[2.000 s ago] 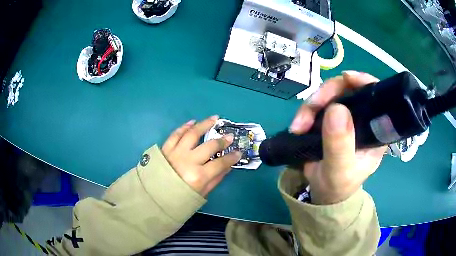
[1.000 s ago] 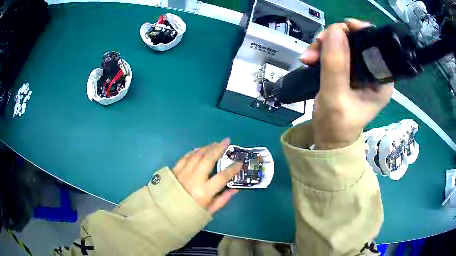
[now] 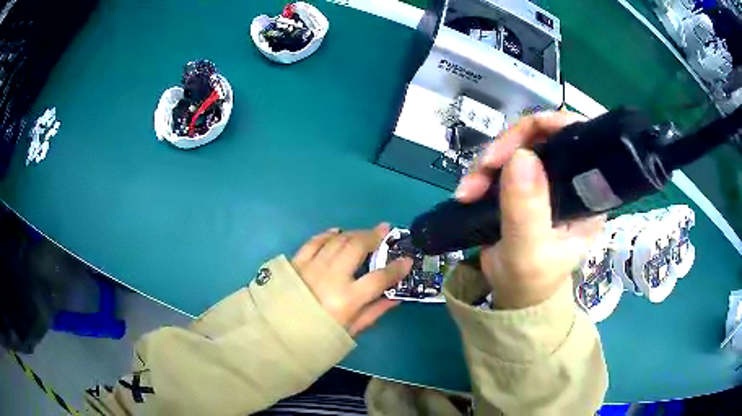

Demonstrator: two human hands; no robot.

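Note:
A white plastic housing [image 3: 392,291] with a circuit board [image 3: 427,280] in it lies on the green bench in front of me. My left hand [image 3: 350,272] holds it from the left, with fingers on its rim and board. My right hand [image 3: 533,211] grips a black electric screwdriver [image 3: 569,175], tilted down to the left. Its front end is over the upper left part of the board; the tip's exact contact is too small to tell. The right hand and screwdriver hide the housing's right side.
The screw feeder [image 3: 480,89] stands behind the work. Two unfastened shell units [image 3: 195,134] [image 3: 290,55] with red wires lie at upper left. Small white parts [image 3: 42,136] lie far left. Fastened shell units [image 3: 655,288] lean in a row at right.
Since one second ago, the right hand and screwdriver have come down from the feeder's front to the board. The left hand still holds the housing. The whole view has shifted somewhat.

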